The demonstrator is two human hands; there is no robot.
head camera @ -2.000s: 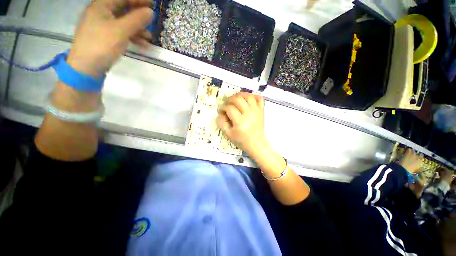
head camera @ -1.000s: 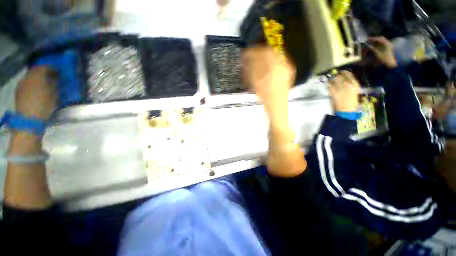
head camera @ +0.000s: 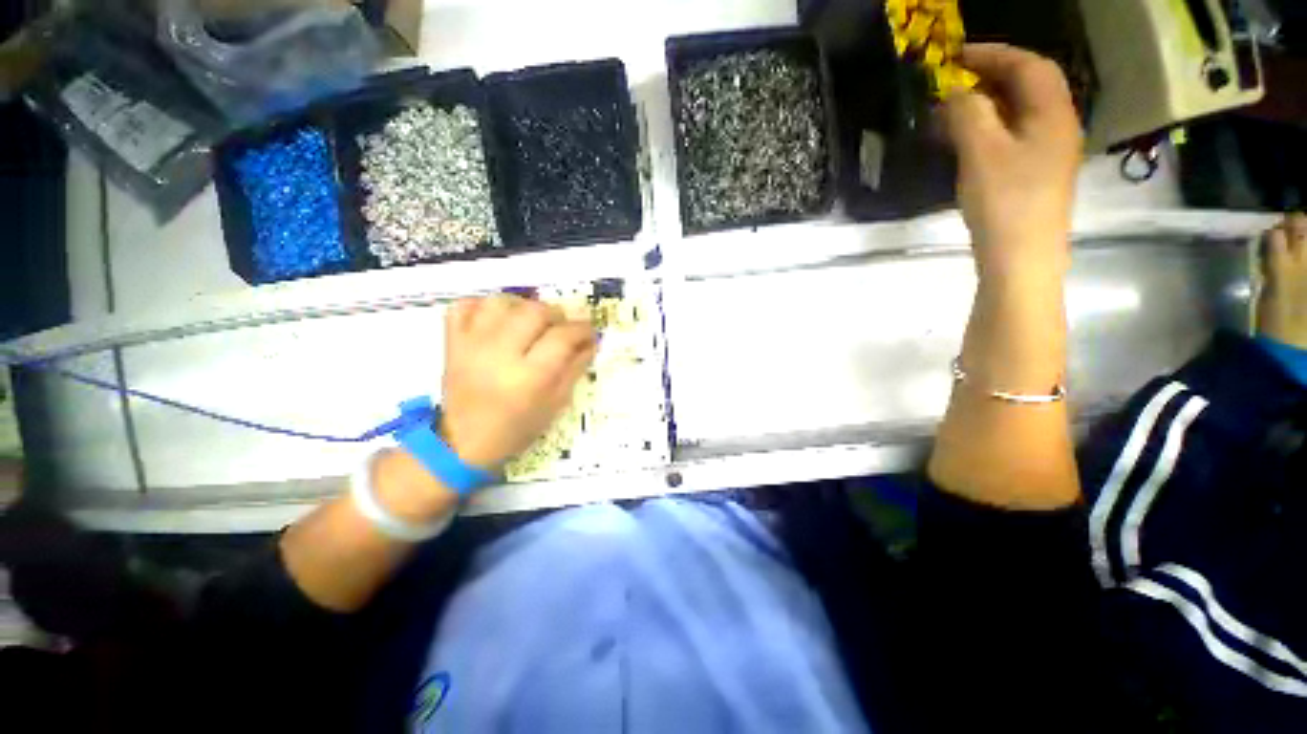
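The cream-yellow circuit board [head camera: 616,387] lies on the metal-railed track in front of me, with dark parts along its far edge. My left hand [head camera: 512,376], wearing a blue wrist strap and a pale bangle, is over the board's left part, fingers bent down. The hand hides what is at its fingertips. My right hand [head camera: 1015,151], with a thin bangle, reaches over the large black bin [head camera: 896,179] at the right. Its thumb and fingertips are at the near end of the yellow components [head camera: 929,40]; whether they grip one is not clear.
Beyond the track stand bins of blue parts [head camera: 291,204], whitish parts [head camera: 427,184], small black parts [head camera: 568,158] and grey leaded parts [head camera: 753,136]. Bags [head camera: 122,115] lie far left. A cream machine [head camera: 1175,65] stands far right. A person's striped sleeve [head camera: 1147,488] is at right.
My left hand has moved from the blue bin to the board. My right hand remains by the yellow components. The view has shifted, with the bins and board now farther right.
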